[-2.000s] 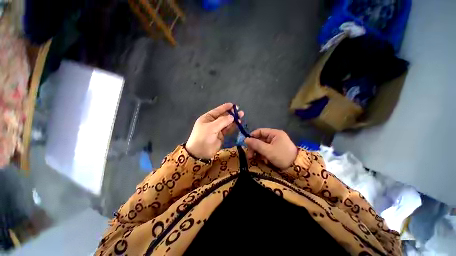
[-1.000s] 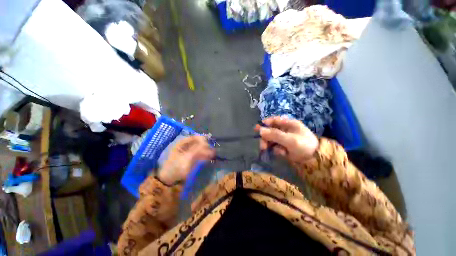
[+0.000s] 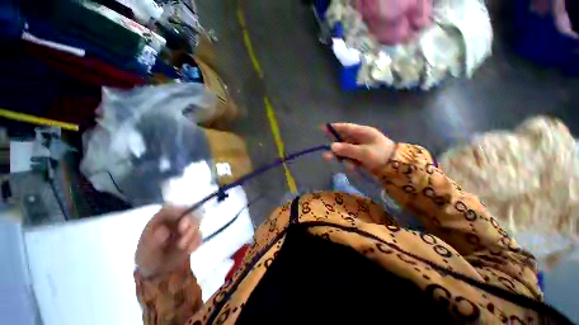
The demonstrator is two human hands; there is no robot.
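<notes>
A thin dark navy cord (image 3: 254, 171) is stretched in the air between my two hands, sloping up from left to right. A small dark knot or bunch shows on it left of its middle. My left hand (image 3: 168, 238), somewhat blurred, is closed on the cord's left part at the lower left. A further dark strand hangs beside this hand. My right hand (image 3: 363, 149) pinches the cord at the upper right, and a short dark end sticks up past the fingers.
A white table (image 3: 82, 260) is at the lower left. A clear plastic bag (image 3: 146, 143) and a brown carton (image 3: 227, 152) lie beyond it. A yellow line (image 3: 272, 120) crosses the floor. Garment heaps (image 3: 419, 47) fill a blue crate ahead; a cream heap (image 3: 527, 184) is at right.
My hands have moved wider apart, the left outward and down, the right slightly up, drawing the cord out longer. The view has moved along the floor to other heaps and a plastic bag.
</notes>
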